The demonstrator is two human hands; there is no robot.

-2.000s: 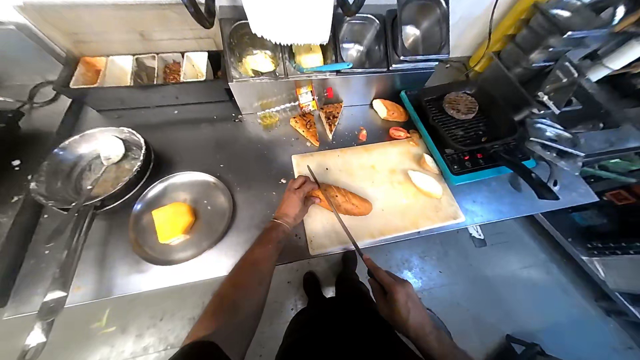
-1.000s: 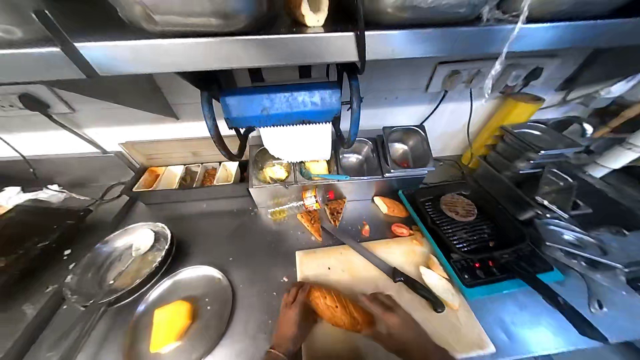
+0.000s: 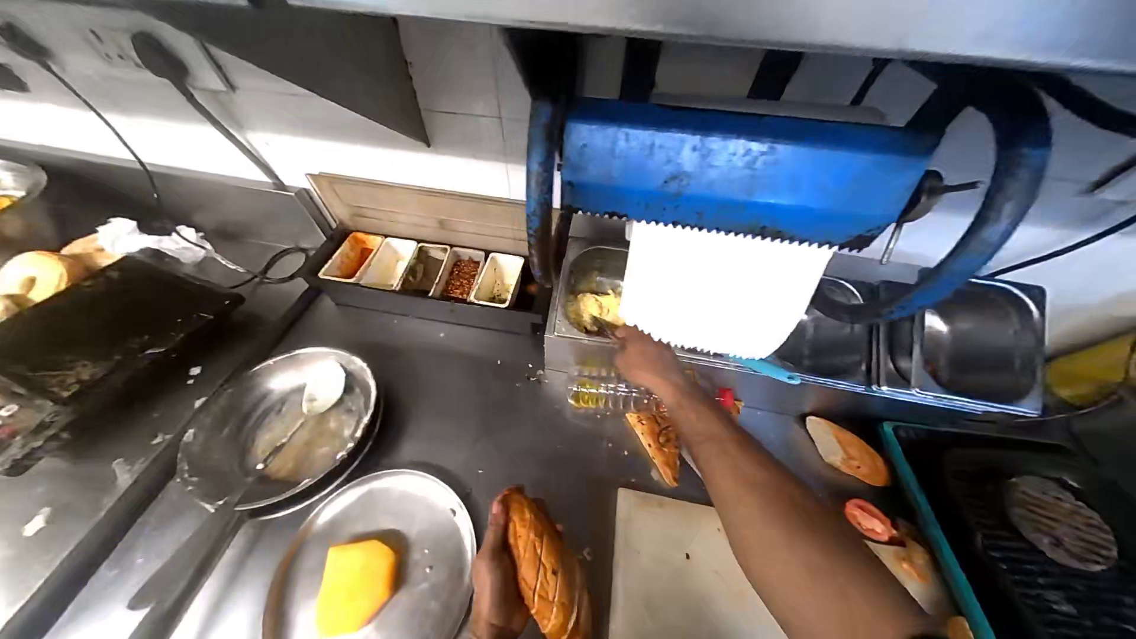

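Observation:
My left hand (image 3: 499, 577) holds a scored bread loaf (image 3: 543, 568), between the round metal plate (image 3: 448, 532) and the white cutting board (image 3: 674, 568). My right hand (image 3: 646, 359) reaches to the front rim of a steel container (image 3: 599, 266) of pale yellow spread (image 3: 593, 309). Its fingers are closed on a thin dark utensil, mostly hidden, whose end is at the spread. Below that hand lie a clear plastic bottle (image 3: 608, 395) and a toasted bread wedge (image 3: 657, 444). An orange-yellow cheese slice (image 3: 355, 586) rests on the plate.
A blue paper-roll dispenser (image 3: 737, 169) hangs over the containers with white paper (image 3: 719, 284) down. Small seasoning tubs (image 3: 461, 273) stand behind the counter. A frying pan (image 3: 293, 435) with a spoon is at left; a grill pan (image 3: 994, 524) with a patty (image 3: 1061, 522) is at right.
My right hand has left the bread and reached forward to the spread container. The knife was in it at first, then lay on the board. My left hand still holds the bread, now left of the board.

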